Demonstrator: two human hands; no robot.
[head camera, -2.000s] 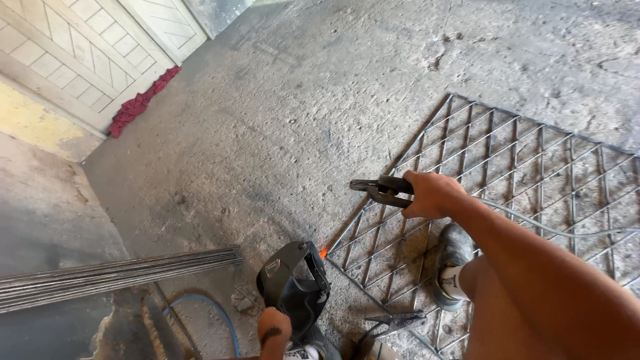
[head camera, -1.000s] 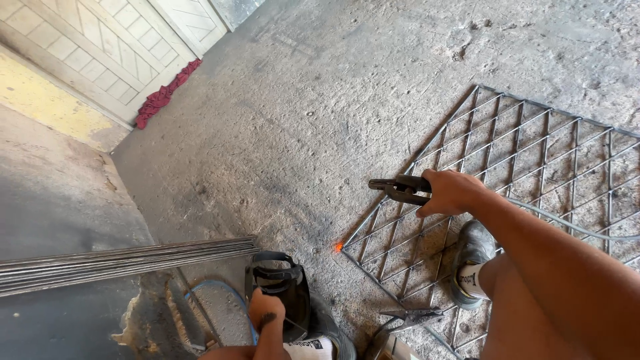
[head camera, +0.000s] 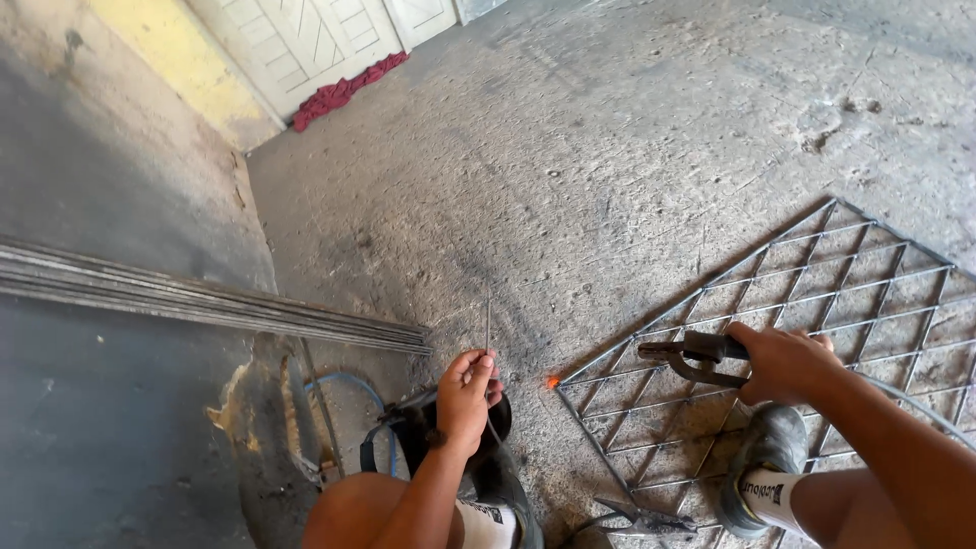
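Note:
My left hand pinches a thin welding electrode that points up and away over the concrete floor. In my right hand is the handle of a black electrode holder, its jaws pointing left with no rod seen in them. Under that holder lies a metal lattice grille, one corner glowing orange. A black welding helmet is on the floor, partly hidden behind my left hand and forearm. Near the grille's lower edge lies a metal clamp.
A bundle of long metal bars juts in from the left beside a dark wall. A blue cable curves near the helmet. My right shoe stands on the grille. A red cloth lies by the pale door.
My left hand has let go of the welding helmet, raised away from it, and now holds an electrode. My right hand keeps the electrode holder over the grille.

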